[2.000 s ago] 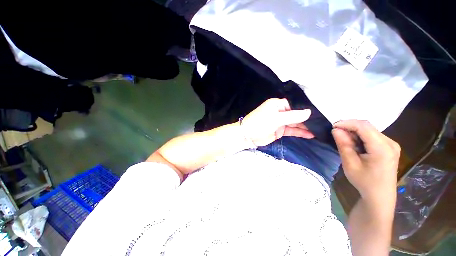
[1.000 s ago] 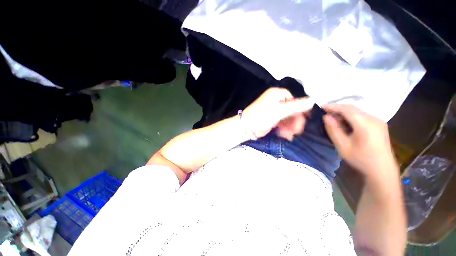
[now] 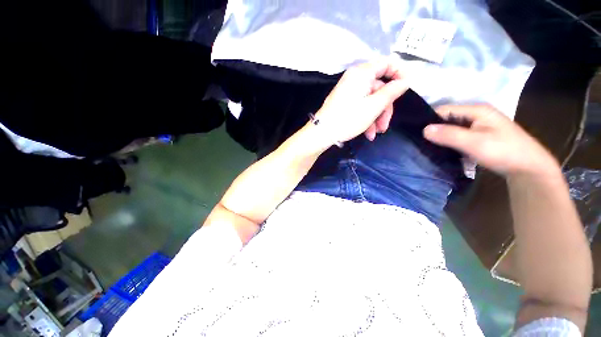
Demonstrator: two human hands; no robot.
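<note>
The shiny pale lining (image 3: 303,46) spreads above my hands, with a white care label (image 3: 427,39) on it. The black garment shell (image 3: 290,99) shows as a dark band under the lining's edge and over the jeans. My left hand (image 3: 369,99) pinches the edge where lining and black cloth meet. My right hand (image 3: 487,135) is at the black cloth to the right, thumb in front and fingers behind it, gripping the cloth. No needle or thread can be made out.
Blue jeans (image 3: 389,168) lie under the work. A large heap of black garments (image 3: 99,85) is at the left. A blue crate (image 3: 138,280) stands on the green floor (image 3: 165,204) at lower left. Brown cardboard (image 3: 484,210) and a clear plastic bag (image 3: 585,184) are at the right.
The view has shifted. My left hand has moved up along the edge to the lining. My right hand has turned flatter and now lies on the black cloth. The label shows nearer my left hand.
</note>
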